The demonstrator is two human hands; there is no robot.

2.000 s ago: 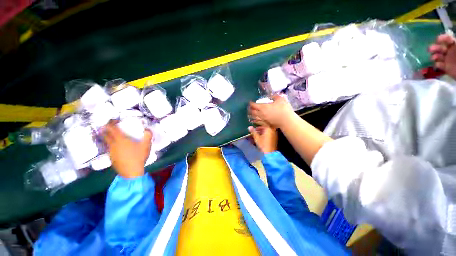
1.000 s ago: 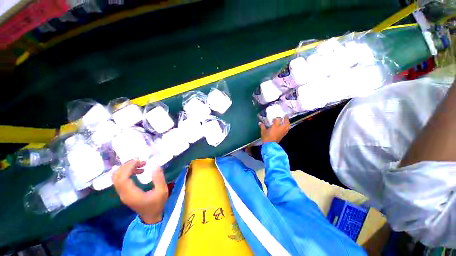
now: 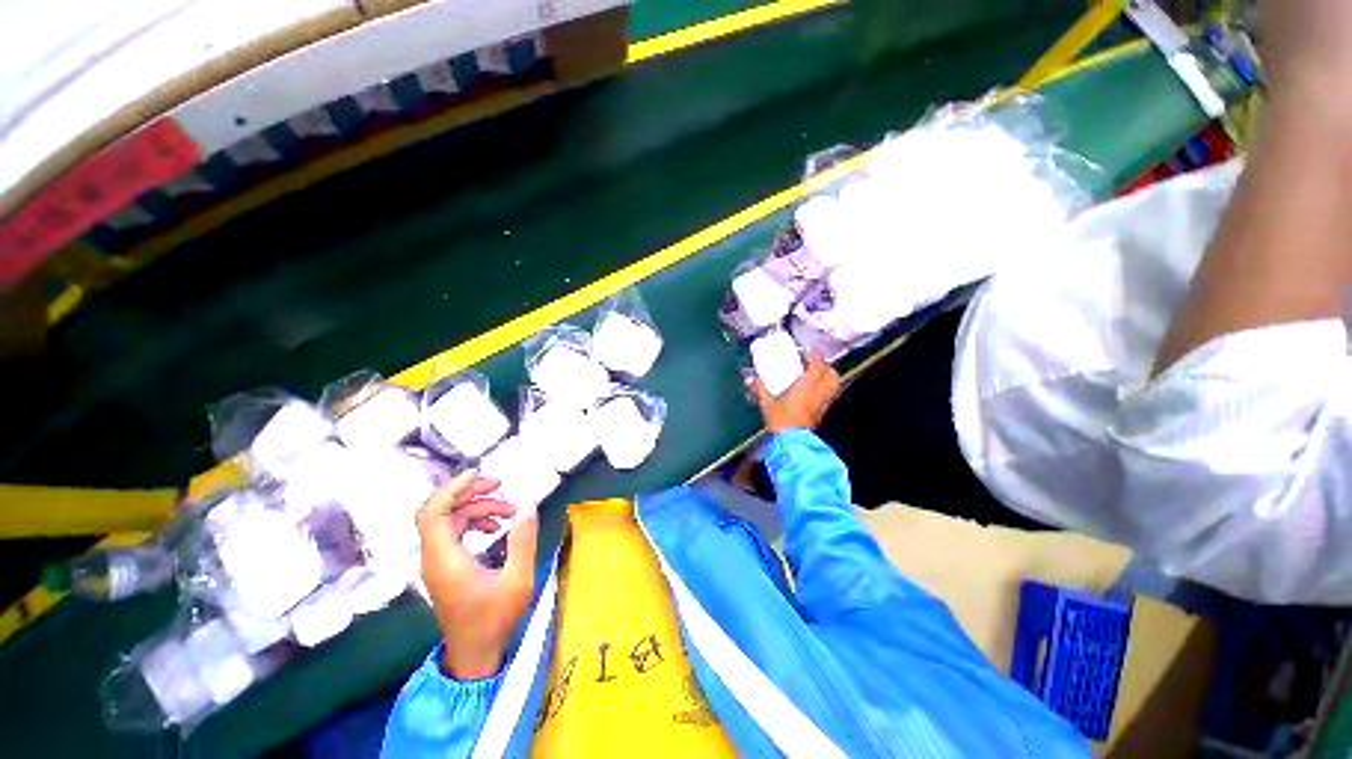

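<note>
Bagged white units (image 3: 267,556) lie jumbled in clear film at left and centre on the green belt (image 3: 675,319). My left hand (image 3: 478,571) is at the near edge of this pile, thumb and fingers curled with white between them; whether it grips a unit cannot be told. My right hand (image 3: 801,398) holds the near side of a bagged white unit (image 3: 776,360) at the near left end of the right group (image 3: 934,223). That group lies in rows, overexposed, with purple-grey printed parts.
A neighbour's pale striped sleeve (image 3: 1097,386) and bare forearm are at right. A carton (image 3: 964,556) and a blue tray (image 3: 1075,660) are below right. A white shelf with a red label (image 3: 104,193) is at upper left. A clear bottle (image 3: 122,572) lies at far left.
The neighbour's hand has left the right group's end. My right hand has moved up to the unit there. My left hand has drawn back from the pile's middle to its near edge. The view has shifted.
</note>
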